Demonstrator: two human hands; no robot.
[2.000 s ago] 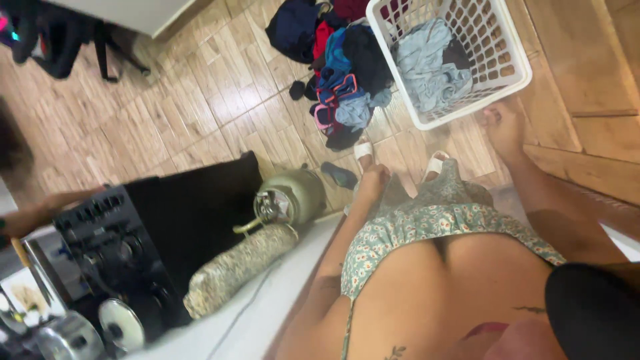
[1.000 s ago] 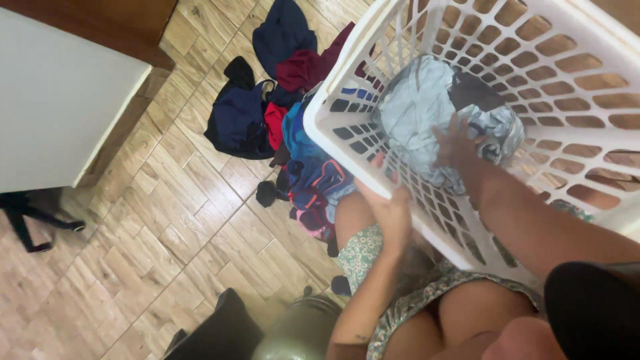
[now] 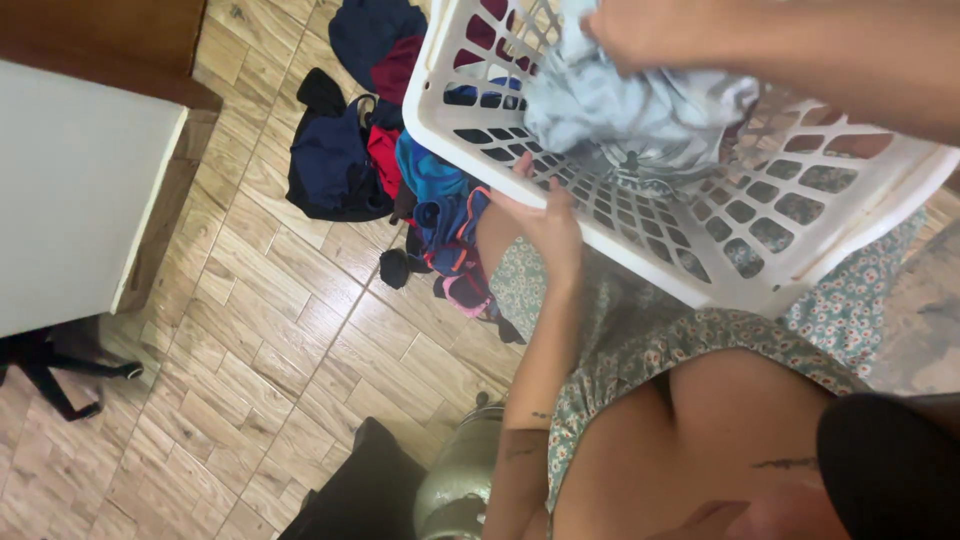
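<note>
A white plastic laundry basket (image 3: 480, 169) is tilted towards me, its inside facing up. My left hand (image 3: 546, 217) grips its near left rim, with the fingers over the edge. Inside lies a bunched light blue garment (image 3: 622, 105), and my right hand (image 3: 645, 34) pinches its upper part near the top of the view; the fingertips are partly hidden. A heap of clothes lies on the floor left of the basket: a navy garment (image 3: 326, 157), a red one (image 3: 385, 161), a blue one (image 3: 431, 172), a maroon one (image 3: 397, 67) and a pink-edged one (image 3: 466, 292).
Wood-look floor tiles (image 3: 262, 300) surround the heap. A white panel (image 3: 75, 195) with a brown base stands at the left, and black legs of some furniture (image 3: 67, 375) below it. A greenish metal gas cylinder (image 3: 457, 480) and a black object (image 3: 367, 487) stand near my left elbow.
Two seconds ago the basket stood farther off, with both hands away from its inside. My right hand has since reached in and moved up with the light blue garment. My left hand has taken the rim.
</note>
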